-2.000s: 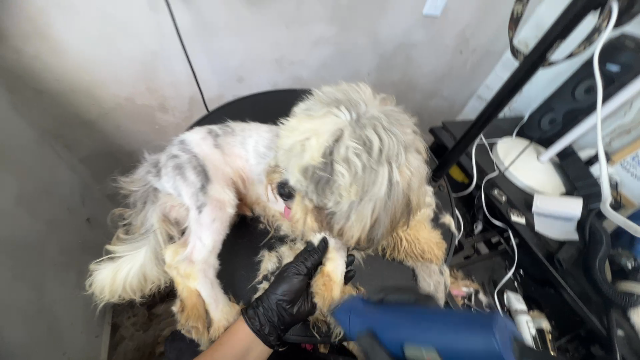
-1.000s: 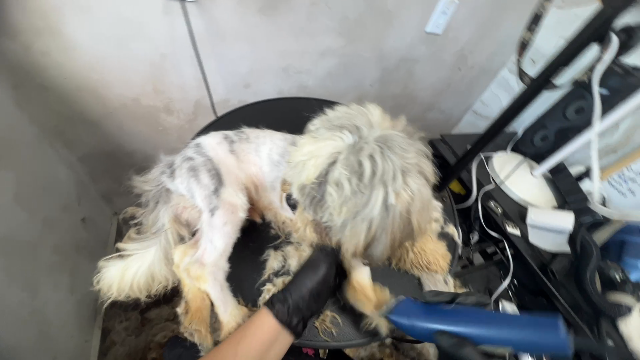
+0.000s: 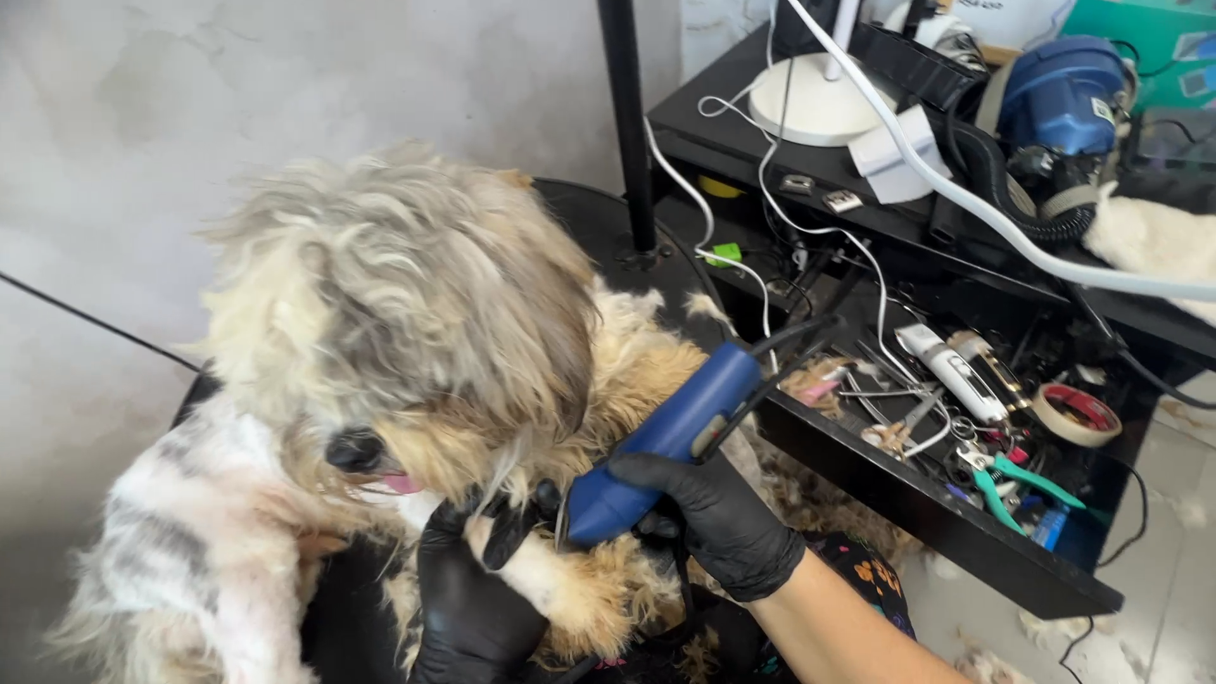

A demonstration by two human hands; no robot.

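Observation:
A shaggy grey and cream dog (image 3: pixel 408 294) lies on a round black grooming table (image 3: pixel 579 228), its body clipped short and its head still long-haired. In a black glove, my left hand (image 3: pixel 480 579) is closed around the upper part of its front leg (image 3: pixel 532 575), below the muzzle. My right hand (image 3: pixel 712 513), also gloved, grips a blue corded electric clipper (image 3: pixel 655 446). The clipper's blade end is at the leg, close beside my left fingers. Longer tan hair covers the paw. The dog's tongue tip shows under its black nose.
To the right, an open black drawer (image 3: pixel 931 513) holds a white clipper (image 3: pixel 950 370), scissors, green-handled nail clippers (image 3: pixel 1016 484) and a tape roll (image 3: pixel 1075 415). Above it stand a white lamp base (image 3: pixel 822 100) and a blue dryer (image 3: pixel 1064 95). White cables hang across; a black post (image 3: pixel 627 123) rises behind the dog.
The view has swung right and closer. The clipper, earlier low and nearly level beside the paw, is now tilted upward with its blade end at the leg near my left fingers.

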